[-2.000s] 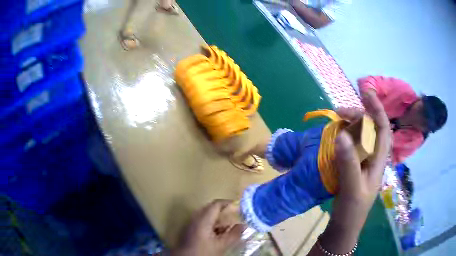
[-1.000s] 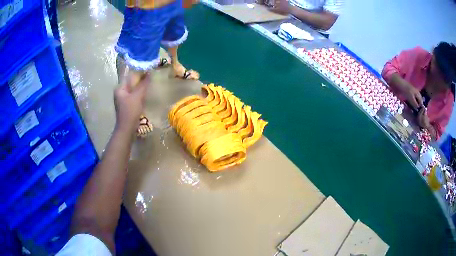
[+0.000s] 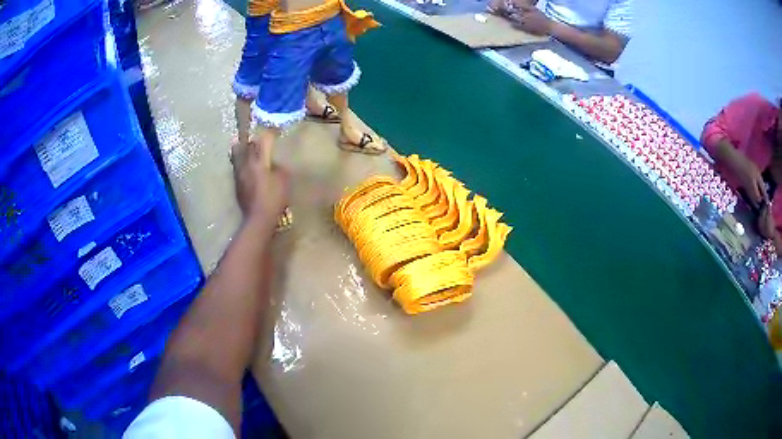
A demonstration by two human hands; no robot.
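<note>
My left hand (image 3: 261,176) reaches up from the bottom left and is closed around the lower leg of a figure legs part (image 3: 302,77). This part has blue shorts with white ragged cuffs, sandals on the table and a yellow sash (image 3: 310,17) around its waist; its top is cut off by the frame edge. Another blue-shorts figure shows partly behind it. A row of yellow sashes (image 3: 403,231) stands together on the table, tails toward the green strip. My right hand is not in view.
Cardboard (image 3: 600,403) lies at the table's near end. Blue crates (image 3: 77,189) are stacked at left. Beyond the green strip (image 3: 549,197), small red-and-white pieces (image 3: 652,154) cover a bench, with parts of two people behind it.
Since two seconds ago, the figure held in both hands has come to stand at the table's far part. My right hand has left view. The view has since shifted, moving things slightly right.
</note>
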